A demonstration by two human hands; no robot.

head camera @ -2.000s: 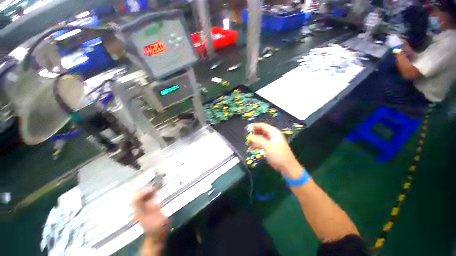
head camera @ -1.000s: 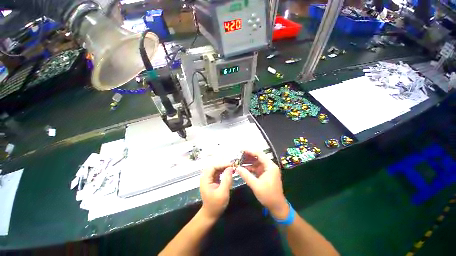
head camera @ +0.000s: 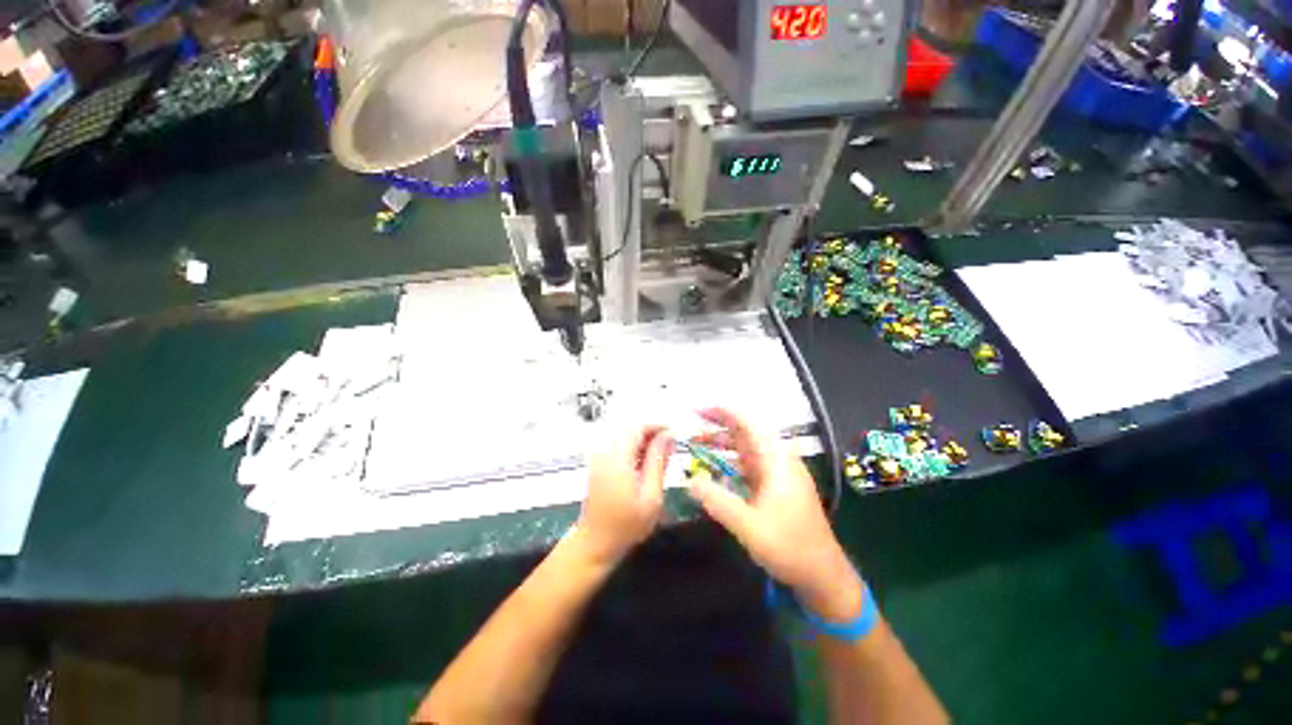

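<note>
My right hand (head camera: 772, 503) holds a small green circuit board (head camera: 709, 460) with a yellow component between thumb and fingers. My left hand (head camera: 624, 489) is beside it, fingertips pinched at the board's left side; a small white part (head camera: 683, 429) shows between the hands. Both hands are over the front edge of the pale base plate (head camera: 482, 411). The small metallic holding fixture (head camera: 591, 404) stands behind them, under the dark soldering head (head camera: 556, 234).
White plastic parts (head camera: 305, 411) lie heaped at the left. A black tray (head camera: 900, 390) with green boards is at the right. The temperature controller (head camera: 808, 57), counter display (head camera: 751, 167) and beige cone (head camera: 425, 85) are above. White sheets (head camera: 1056, 340) lie farther right.
My right hand has left the black tray and come beside my left hand over the base plate. The green board between them is now more visible, and the view has shifted.
</note>
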